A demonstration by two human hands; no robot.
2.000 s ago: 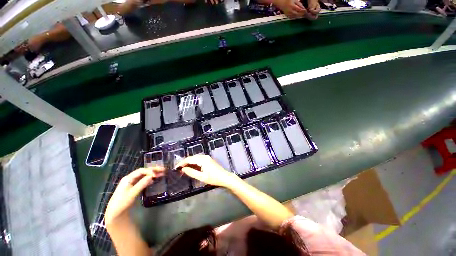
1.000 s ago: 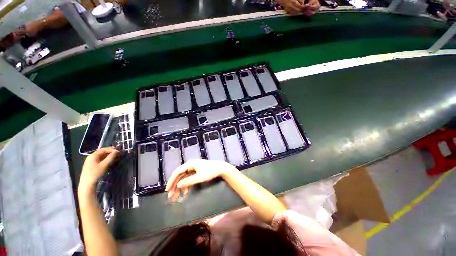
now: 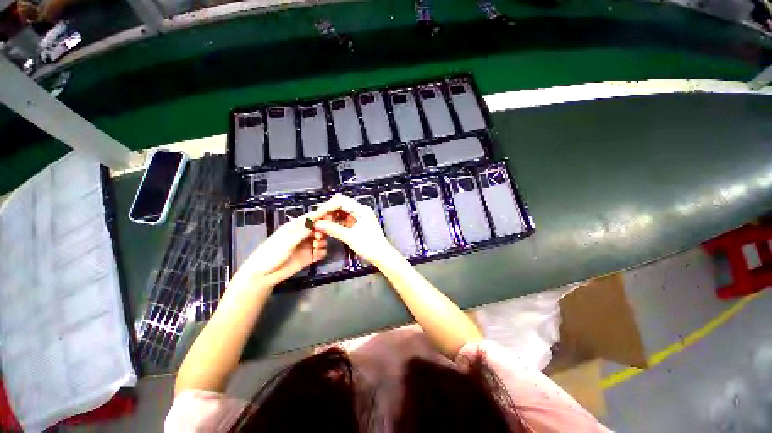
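Observation:
The glossy black blister tray (image 3: 526, 221) lies on the dark green bench with grey translucent phone cases (image 3: 502, 205) in its pockets. My left hand (image 3: 292, 250) and my right hand (image 3: 351, 227) meet above the front row, left of the tray's middle. A tiny dark piece (image 3: 310, 223) shows pinched between their fingertips; it looks held by both. The hands hide parts of the cases below. The clear adhesive parts sheet (image 3: 182, 271) with a dark grid lies left of the tray.
A smartphone (image 3: 158, 186) lies at the upper left of the sheets. A whitish covered stack (image 3: 63, 287) is at far left. The green conveyor belt (image 3: 576, 55) runs behind the tray. A red stool (image 3: 738, 260) and a brown cardboard box (image 3: 597, 326) are at lower right.
My left hand has moved right from the adhesive sheets to over the tray. My right hand has risen to meet it. A small dark piece now shows at the fingertips.

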